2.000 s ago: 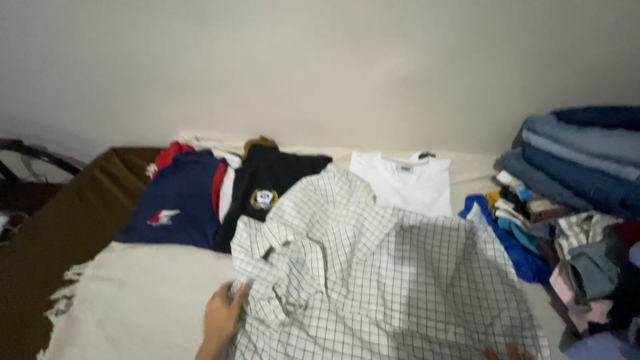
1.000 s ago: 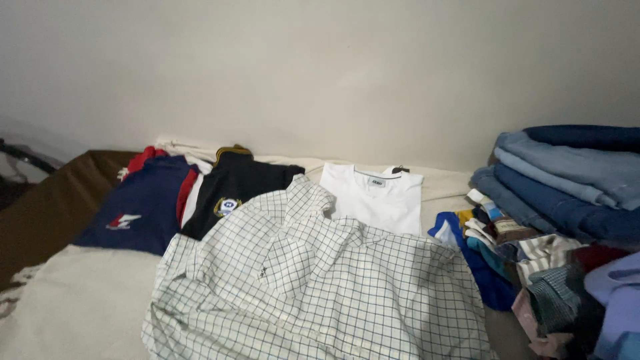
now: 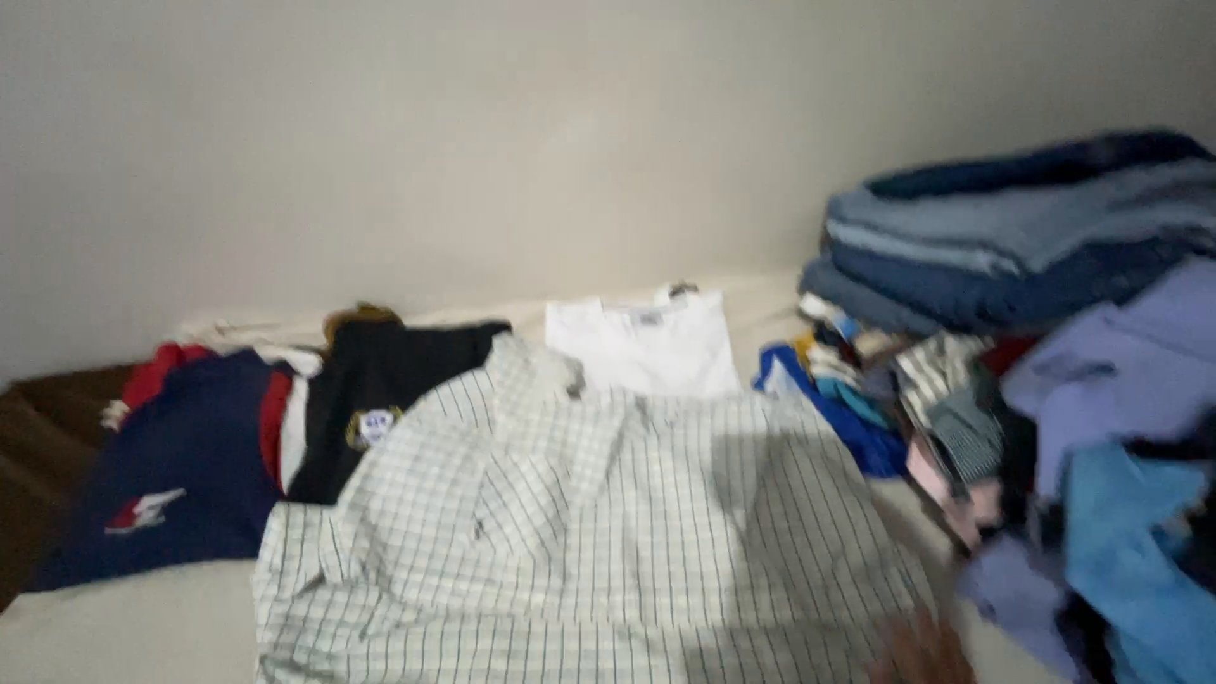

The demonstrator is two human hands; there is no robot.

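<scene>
A white shirt with a dark check pattern (image 3: 608, 532) lies spread out in front of me, its collar toward the wall and a chest pocket showing. My right hand (image 3: 921, 651), blurred, is at the shirt's lower right edge; whether it grips the fabric cannot be told. My left hand is out of view. Behind the shirt lie a folded white T-shirt (image 3: 655, 351) and a folded black shirt (image 3: 380, 389) with a round badge. A folded navy shirt (image 3: 190, 456) with red trim lies at the left.
Folded jeans (image 3: 1007, 237) are stacked at the right by the wall (image 3: 570, 142). Mixed small clothes (image 3: 959, 427) and loose purple (image 3: 1130, 370) and light blue garments (image 3: 1130, 551) lie in front of them. A cream sheet (image 3: 142, 617) covers the surface, with brown cloth (image 3: 57, 437) far left.
My left hand, on the checked shirt's left side two seconds ago, has left the view. The shirt's left sleeve part lies differently. My right hand shows again at the lower right.
</scene>
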